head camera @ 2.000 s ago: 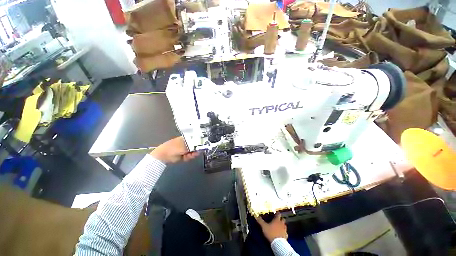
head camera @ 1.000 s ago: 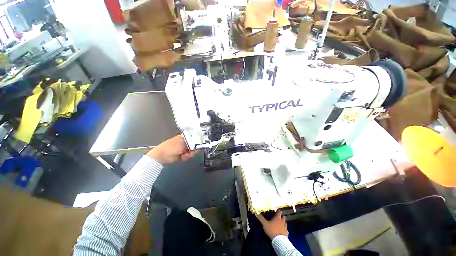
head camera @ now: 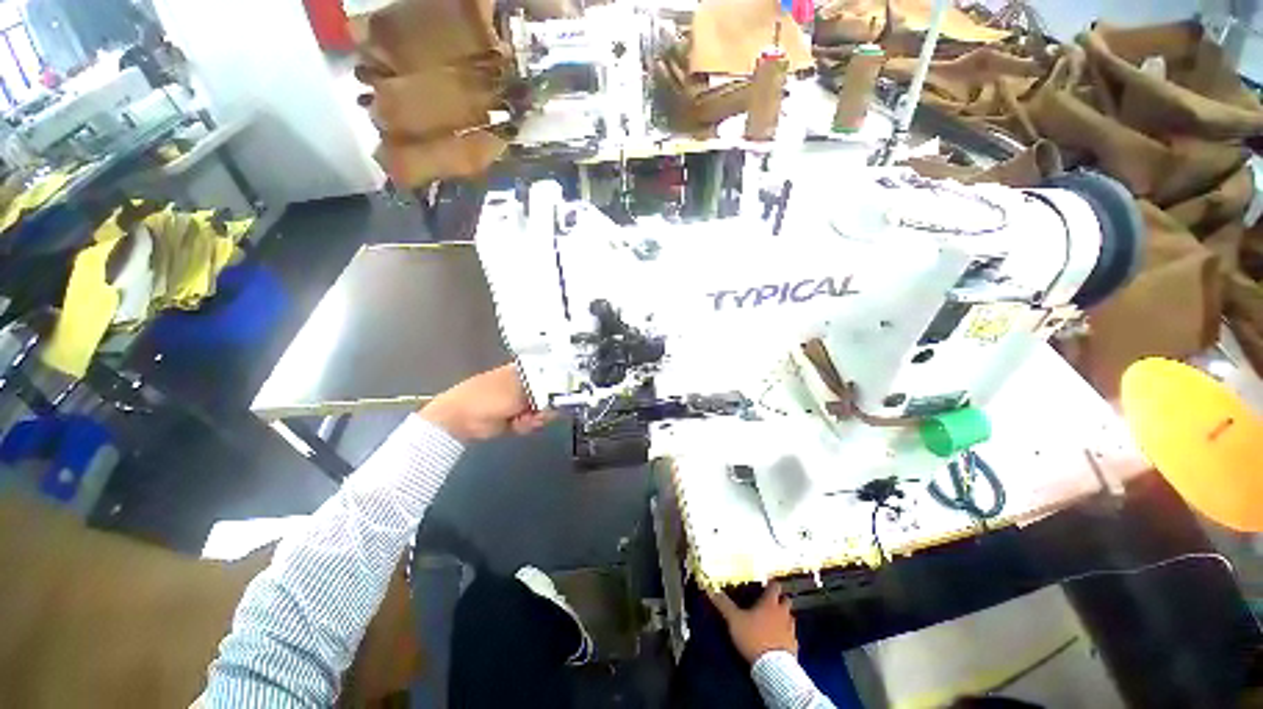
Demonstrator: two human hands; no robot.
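Observation:
The white sewing machine [head camera: 790, 298] marked TYPICAL stands in front of me. My left hand [head camera: 485, 405] is at the left end of its head, beside the dark presser foot and needle area [head camera: 616, 353]; its fingertips are partly hidden there, and I cannot tell whether they hold anything. No work shows at the dark cylinder arm [head camera: 610, 443]. My right hand [head camera: 758, 623] is at the worn yellow front edge of the machine table [head camera: 755, 565], with fingers spread against it from below.
A green cap [head camera: 954, 432] and coiled dark cable [head camera: 968, 485] lie on the machine table. A metal-topped side table [head camera: 395, 326] stands beyond at left. Brown material [head camera: 97, 609] is at lower left. An orange disc [head camera: 1194, 441] is at right. A pale tray [head camera: 977, 651] is at lower right.
The view has shifted slightly, so the machine sits a little further right in the picture. Both hands keep their places at the machine head and table edge.

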